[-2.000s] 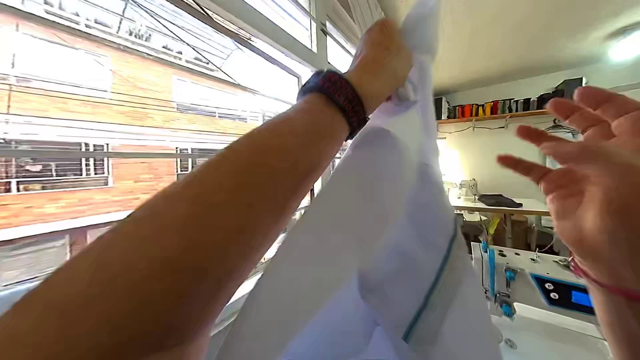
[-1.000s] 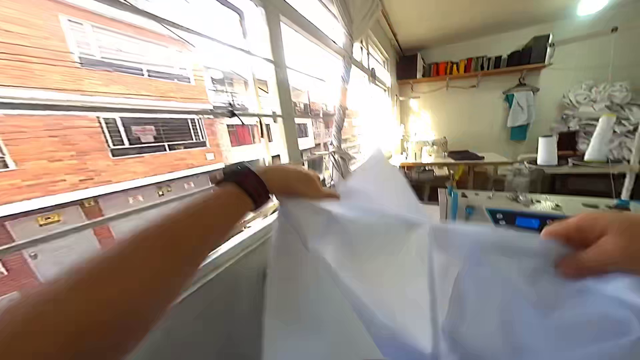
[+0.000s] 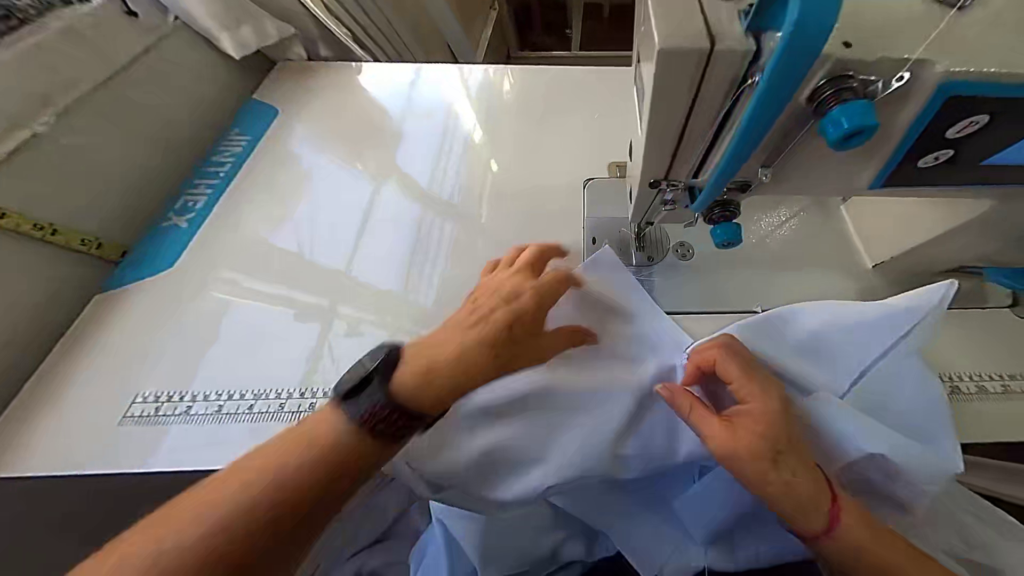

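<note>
Pale blue-white fabric [image 3: 560,424] lies bunched over the front edge of the sewing table, with one pointed corner close in front of the presser foot [image 3: 640,240] of an industrial sewing machine [image 3: 672,96]. My left hand [image 3: 512,312], a dark watch on its wrist, hovers over or touches the fabric's left side with its fingers apart. Between thumb and fingers my right hand [image 3: 736,400] pinches an edge of the fabric, right of that corner. Another seamed point of cloth spreads to the right of it. Whether any cloth lies under the foot cannot be told.
The white tabletop [image 3: 320,200] carries a printed ruler [image 3: 224,406] along its front. A yellow tape measure [image 3: 60,234] lies at the far left beside the blue table corner [image 3: 192,196]. Blue tension knobs [image 3: 848,124] and a control panel [image 3: 960,132] sit on the machine head.
The view has swung from the window and room down to the sewing machine. The fabric, earlier held up in the air, now lies at the table. My right hand, apart from it at first, now pinches it.
</note>
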